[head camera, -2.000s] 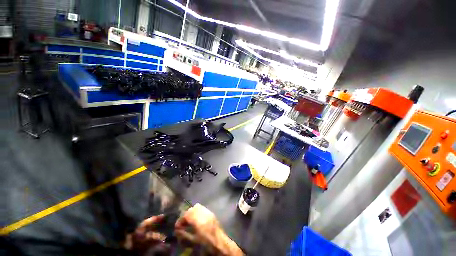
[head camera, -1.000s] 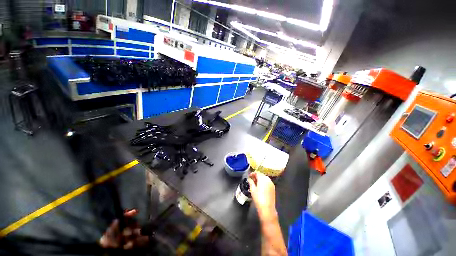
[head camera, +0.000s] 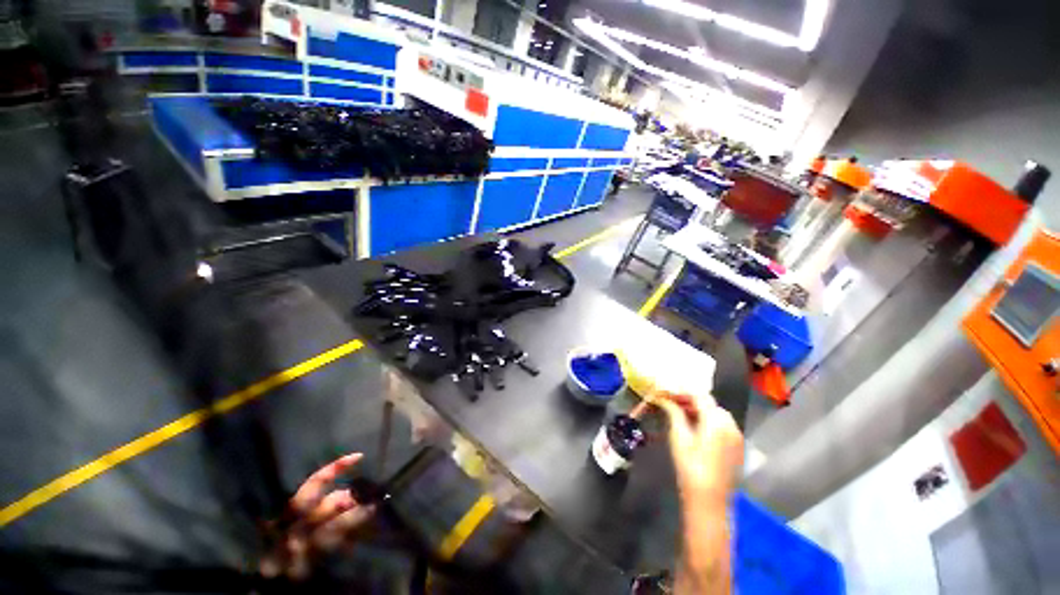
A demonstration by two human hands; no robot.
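My right hand (head camera: 702,439) is over the table and pinches a thin pale stick (head camera: 640,409). The stick's lower end is in the mouth of a small white jar (head camera: 610,451) with dark contents. My left hand (head camera: 316,511) is low at the left, off the table's near edge, partly dark and blurred. It seems to hold a black strap (head camera: 370,493) between its fingers; most of the strap is lost in the dark. A pile of glossy black straps (head camera: 465,305) lies on the dark table (head camera: 544,428).
A bowl with blue contents (head camera: 596,374) and a pale yellow block (head camera: 665,356) stand behind the jar. A blue bin (head camera: 781,556) is at the right by the orange-panelled machine (head camera: 1023,305). A blue-and-white machine (head camera: 424,215) carries heaped black straps. A stool (head camera: 98,174) stands left.
My right hand has moved from beside my left hand out to the jar and taken hold of the stick. My left hand has moved slightly left. The view has shifted a little.
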